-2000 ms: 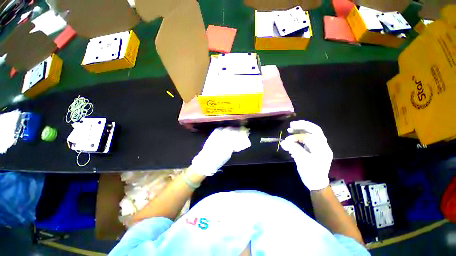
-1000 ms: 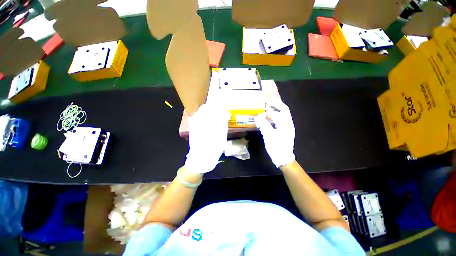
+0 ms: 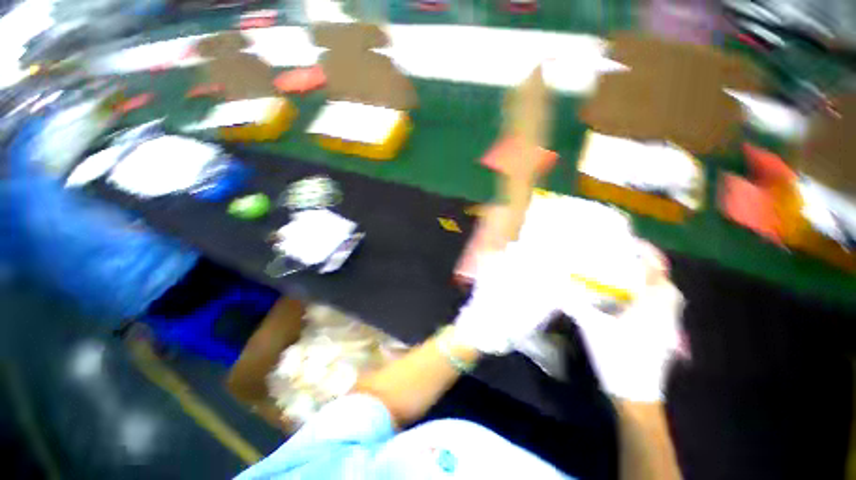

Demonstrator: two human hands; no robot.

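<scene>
The picture is blurred. An open printed carton [image 3: 603, 289] rests on the pink block [image 3: 472, 251], with white contents showing on top and its brown lid flap [image 3: 522, 155] standing up at the left. My left hand [image 3: 510, 298], in a white glove, is at the carton's near left side. My right hand [image 3: 634, 342], also gloved, is at its near right side. The fingers of both hands blur into the carton, so their grip cannot be told. A pale crumpled bag [image 3: 544, 351] lies between my hands, below the carton.
More yellow cartons [image 3: 360, 141] stand on the green belt [image 3: 450, 112] with orange-red pads. Left on the black mat are stacked units [image 3: 317, 236], a coiled cord [image 3: 312, 192], a green roll [image 3: 249, 206] and small yellow pieces [image 3: 450, 225]. A floor carton holds pale bags [image 3: 324, 361].
The view has swung to the left and tilted, so the carton and hands now appear further right. Both hands remain at the carton's near side. More of the floor and bench at left shows.
</scene>
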